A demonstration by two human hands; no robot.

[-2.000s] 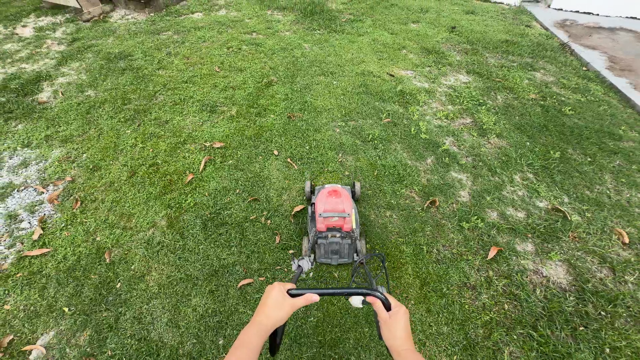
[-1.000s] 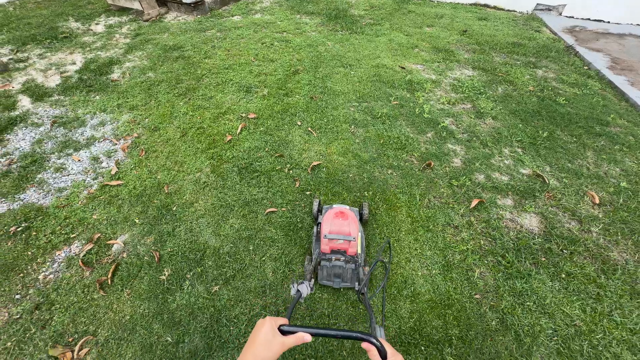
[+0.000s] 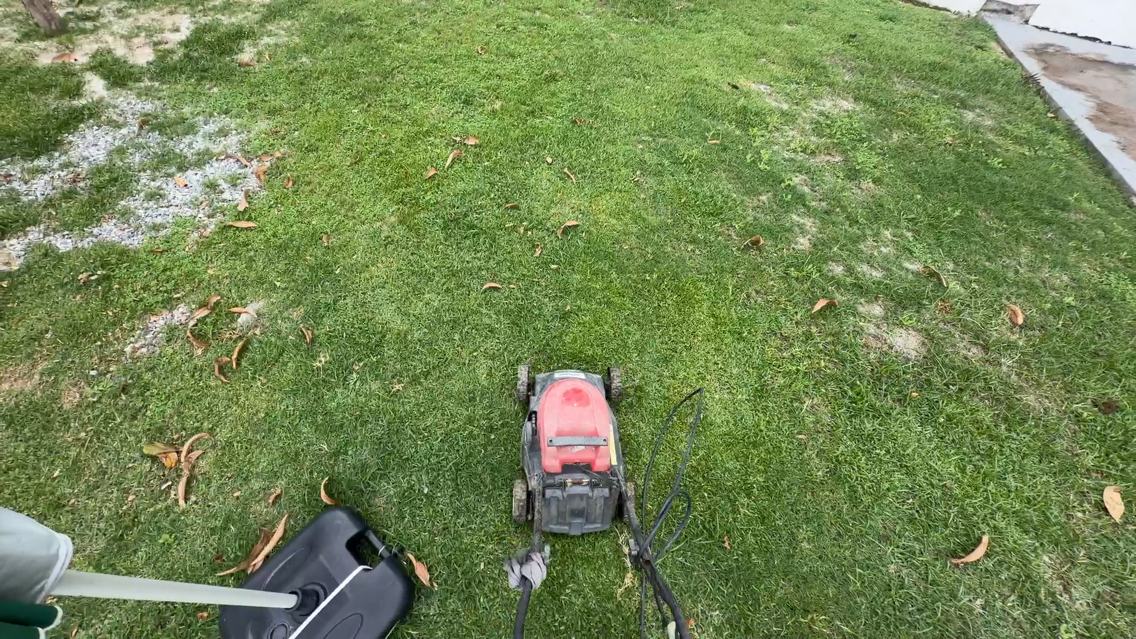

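Note:
A red and black lawn mower stands on the grass at the lower middle, its front wheels pointing away from me. Its two handle tubes run down past the bottom edge, so the crossbar is out of frame. A grey cloth is tied round the left tube. A black cable hangs in loops beside the right tube. Neither my left hand nor my right hand shows in this view.
At the lower left, a black plastic base with a white pole stands close to the mower. Dry leaves are scattered about. Gravel lies at the upper left, and a concrete edge borders the grass at the upper right.
Both hands, on the mower's handle bar in the earlier frames, are out of view now. The black base and its pole have come into view at the lower left.

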